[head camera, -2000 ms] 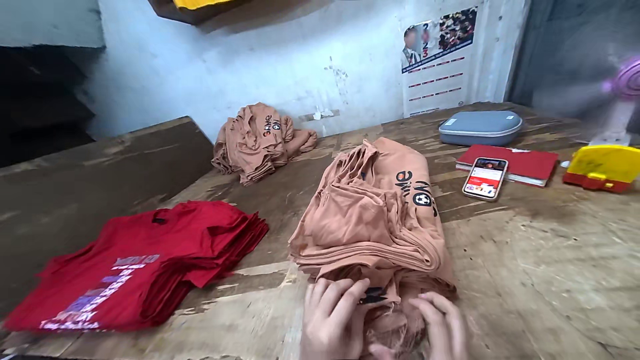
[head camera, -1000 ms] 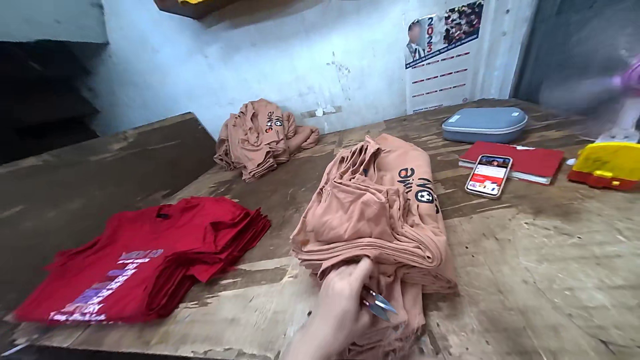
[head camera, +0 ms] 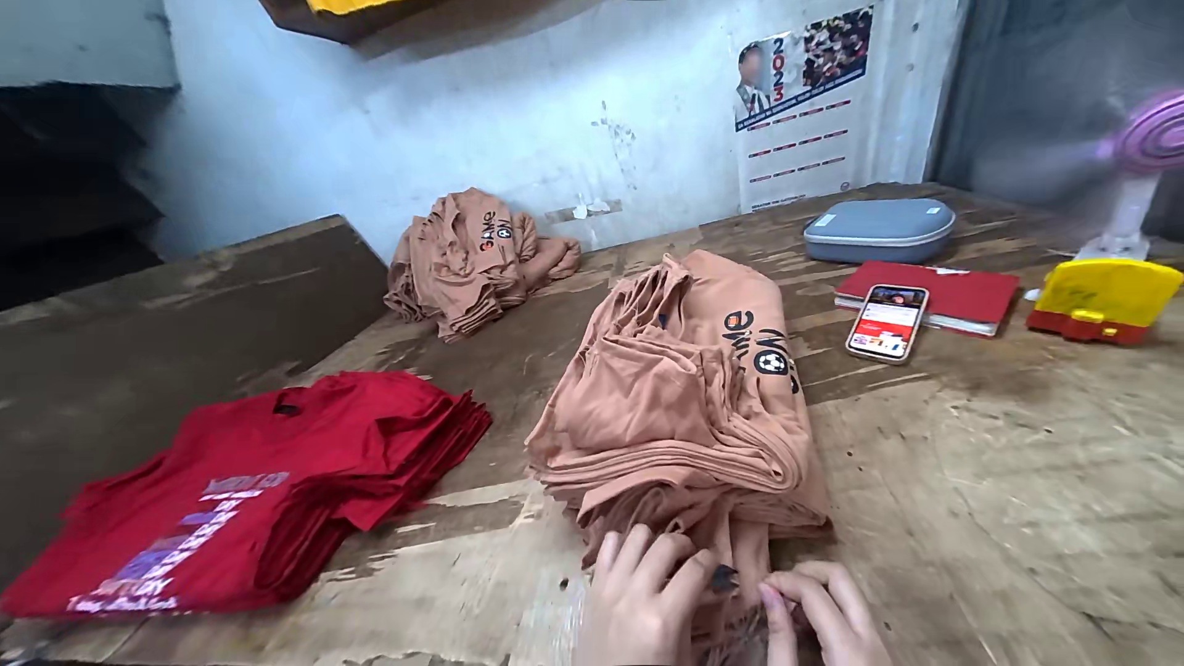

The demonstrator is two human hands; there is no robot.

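A stack of peach-coloured printed shirts (head camera: 666,398) lies folded on the wooden table, its near end reaching down to my hands. My left hand (head camera: 643,592) rests with curled fingers on the peach cloth at the bottom centre, and a small dark piece shows beside its fingertips. Just to the right, my right hand (head camera: 823,610) pinches a bit of the cloth between thumb and forefinger. Whether a tool sits inside either hand cannot be seen.
Red printed shirts (head camera: 277,481) lie piled at left; more peach shirts (head camera: 472,259) sit by the wall. Toward the right are a blue-grey zip case (head camera: 879,229), a red notebook (head camera: 971,296), a phone (head camera: 888,322), a yellow-and-red plastic object (head camera: 1105,301) and a pink fan (head camera: 1152,134).
One second ago a hand held small metal snips at the stack's near end; they are not visible now. Both hands are now at the cloth, side by side.
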